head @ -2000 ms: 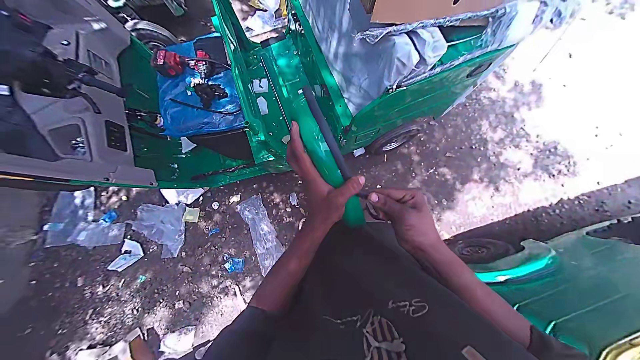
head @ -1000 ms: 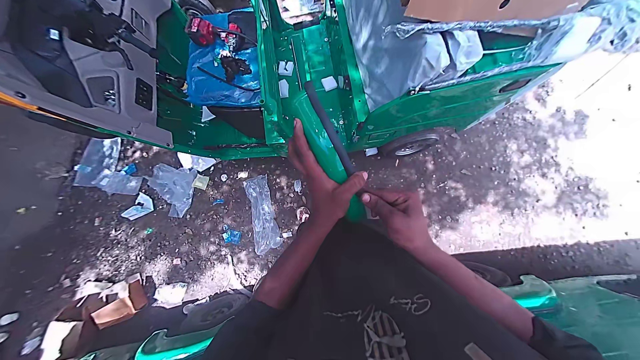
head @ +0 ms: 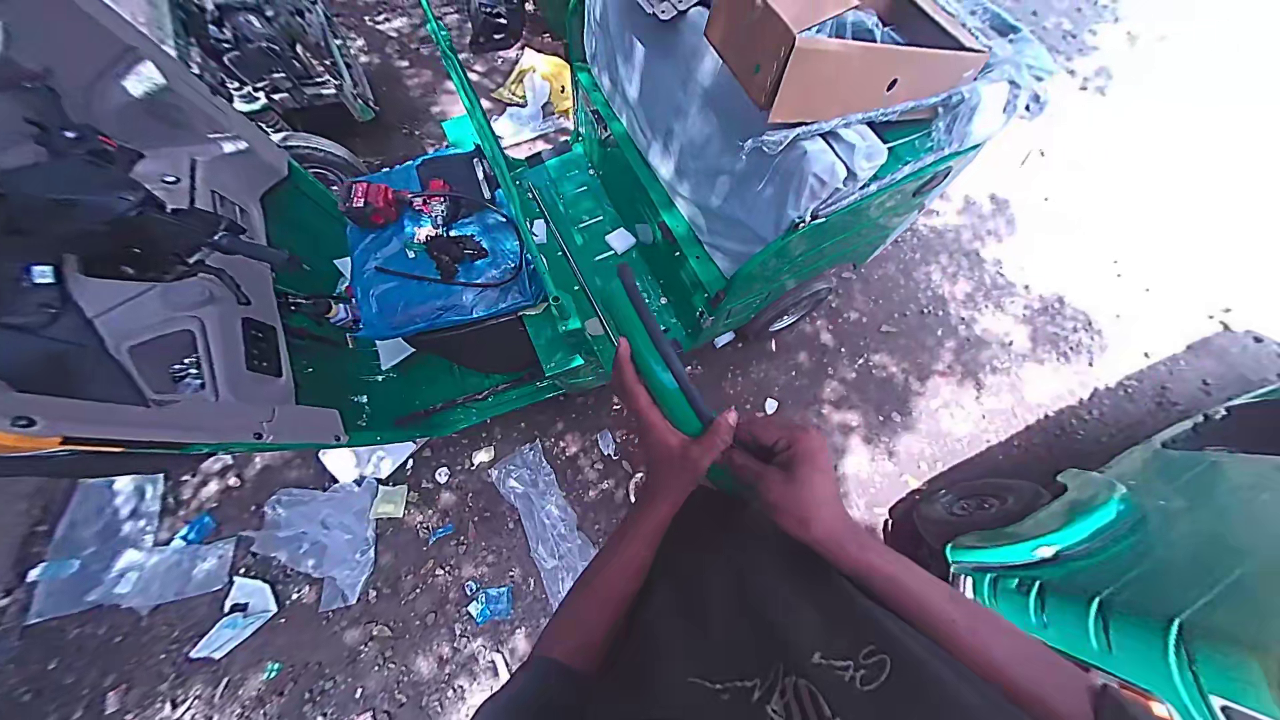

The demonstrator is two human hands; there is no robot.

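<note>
My left hand [head: 672, 440] is wrapped around a curved green metal panel [head: 652, 372], its thumb pressing on a black rubber strip [head: 655, 325] that lies along the panel's edge. The strip's far end stands up over the green vehicle floor. Close beside the left thumb, the fingers of my right hand [head: 785, 465] are closed on the strip's near part at the panel edge; the fingertips are partly hidden. The panel's near end rests close against my dark shirt.
Ahead stands a green three-wheeled vehicle [head: 600, 215]. Its blue plastic-covered seat [head: 400, 295] holds a red cordless tool [head: 375, 203] and a black cable. A cardboard box [head: 870, 75] sits at the back. Plastic wrappers [head: 320, 535] litter the ground. Another green vehicle [head: 1150, 570] stands at right.
Both hands stay close together on the panel and strip, with only slight finger movement. The view has shifted, showing more of the cardboard box.
</note>
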